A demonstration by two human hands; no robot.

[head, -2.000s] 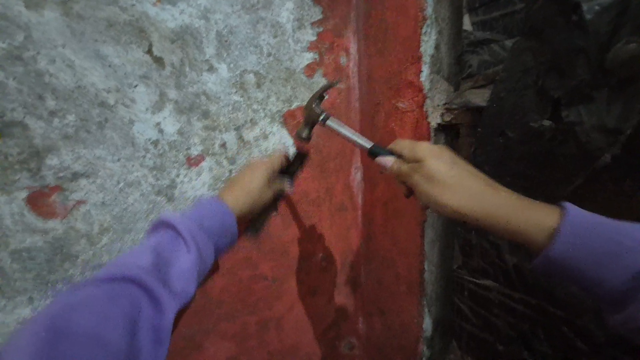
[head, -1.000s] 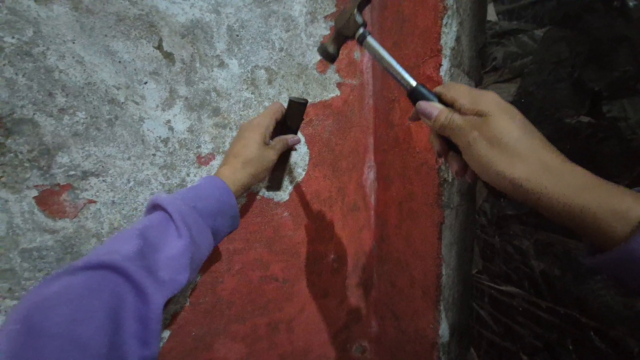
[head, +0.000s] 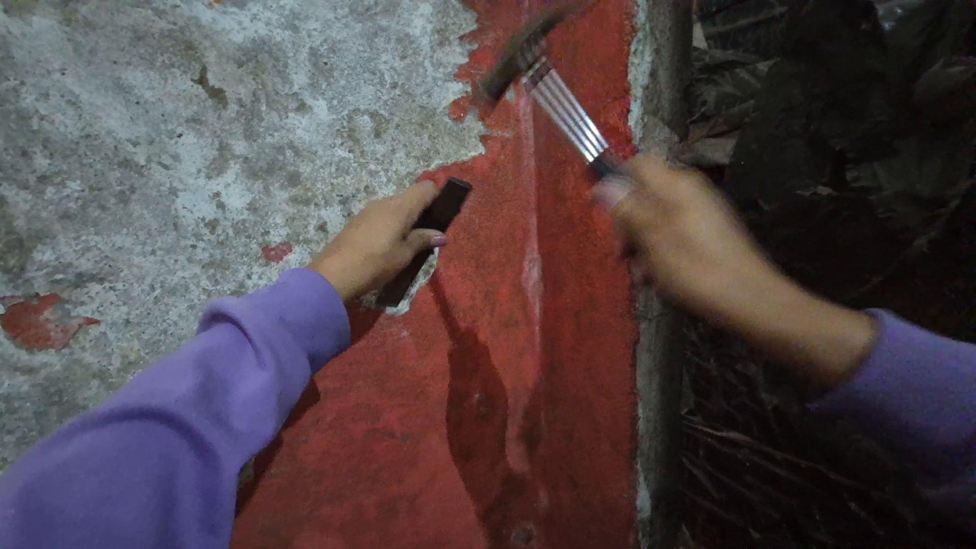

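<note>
My left hand [head: 381, 240] grips a dark flat metal bar, perhaps a chisel [head: 450, 202], tilted with its lower end against the wall at the border of the red paint [head: 396, 427] and a bare patch. My right hand [head: 671, 221] holds a claw hammer [head: 564, 110] by its black grip. The hammer's head is blurred and stands up and to the right of the bar's top end, apart from it. Grey, rough plaster [head: 152, 152] shows on the left of the wall, with red paint along its jagged edge.
Small red paint remnants [head: 46, 320] stay on the grey plaster. A rough concrete edge [head: 659, 366] runs down the wall's right side. Beyond it lie dark sheeting [head: 839, 114] and thin twigs or stalks [head: 762, 457]. Shadows of the hands and tools fall on the red paint.
The hammer was close to the bar two seconds ago and is now farther from it. A bare patch that showed around the bar's lower end one second ago is now largely covered by my left hand.
</note>
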